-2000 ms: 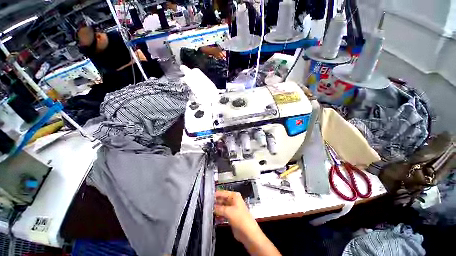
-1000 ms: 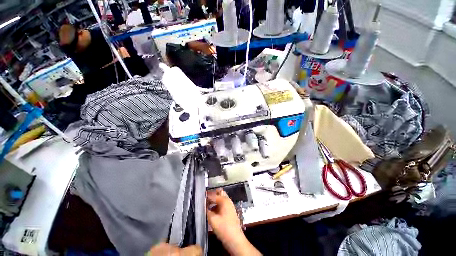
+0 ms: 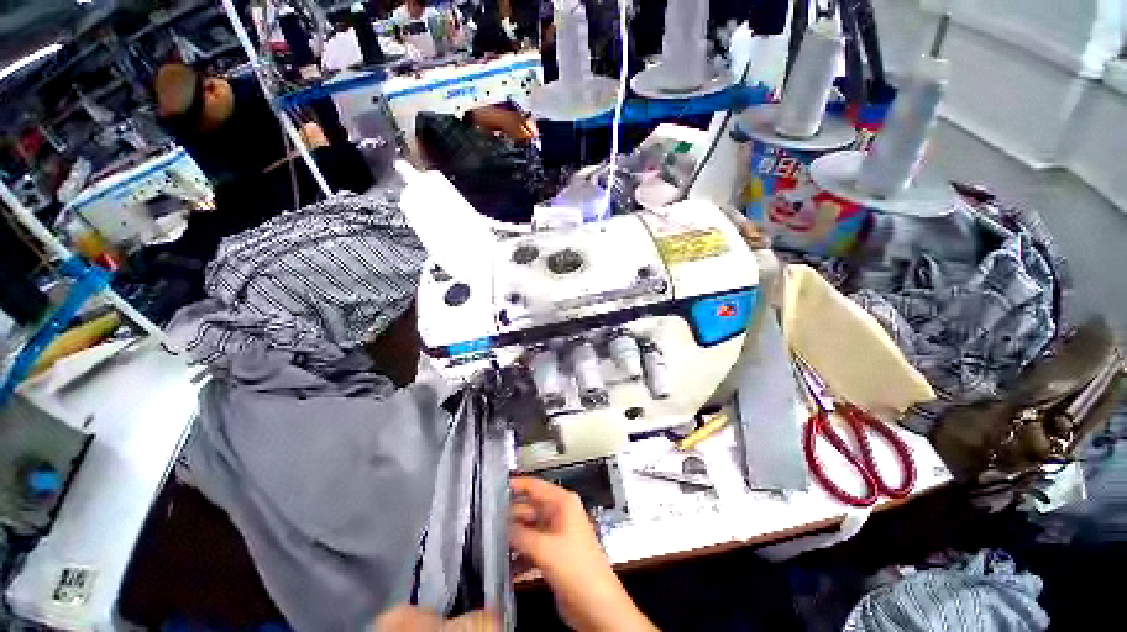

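Note:
The overlock machine stands in the middle, with its presser foot area at the head's left front. A plain grey garment piece hangs over the table's left edge. Its folded edges run down from the foot towards me. My right hand holds the right side of these edges between its fingertips, just below the foot. My left hand is at the bottom edge of the picture, cut off, on the lower part of the folds. A striped garment piece lies bunched left of the machine.
Red-handled scissors, a flat grey fabric strip, a yellow-handled tool and small metal snips lie on the right tabletop. A cream bin and thread cones stand behind. A person sits at the back left.
My left hand has come in from the bottom edge onto the folds. My right hand has stayed at the cloth edge below the foot. The whole view has shifted slightly.

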